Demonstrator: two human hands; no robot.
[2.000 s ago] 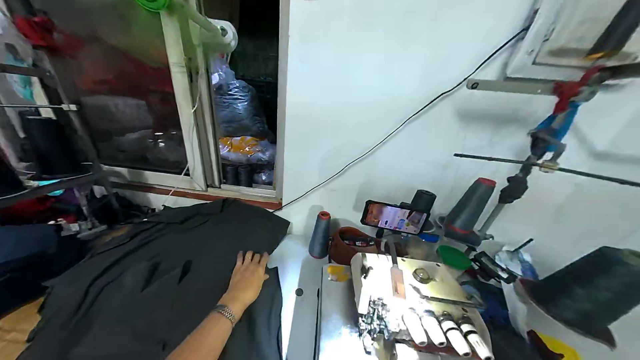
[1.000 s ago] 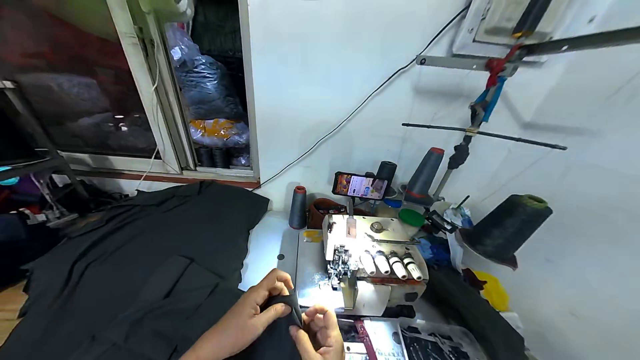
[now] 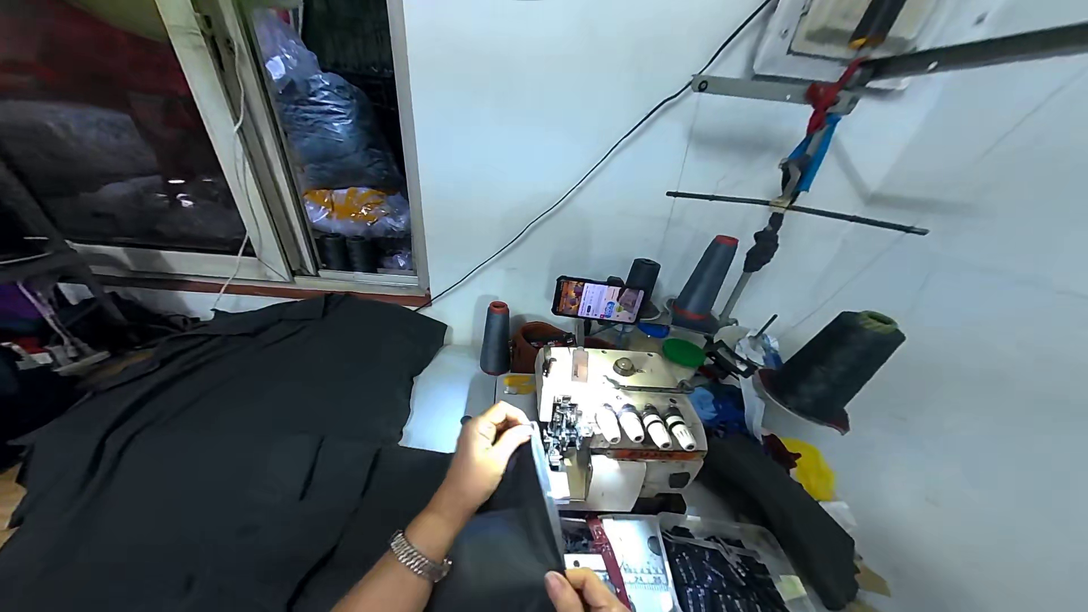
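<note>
My left hand (image 3: 490, 450), with a metal bracelet (image 3: 419, 557) at the wrist, pinches the upper corner of a dark fabric piece (image 3: 510, 544) just left of the overlock machine's needle area. Low in the view, my right hand (image 3: 585, 591) grips the lower end of the same edge, which is stretched between the two hands. The overlock machine (image 3: 625, 374) has its lamp lit and several white tension knobs on its front. A large spread of dark cloth (image 3: 212, 442) lies to the left, partly under my left forearm.
Behind the machine stand a grey thread cone (image 3: 495, 338), a lit phone (image 3: 597, 301) and a green lid (image 3: 682, 353). A large dark cone (image 3: 833, 370) leans at the right. A plastic box (image 3: 731, 565) of small dark pieces sits in front. A thread stand (image 3: 795, 204) rises at the wall.
My left hand has moved from the spread cloth to a separate fabric piece and then up beside the machine. My hands, close together a second ago, are now apart with the edge stretched between them.
</note>
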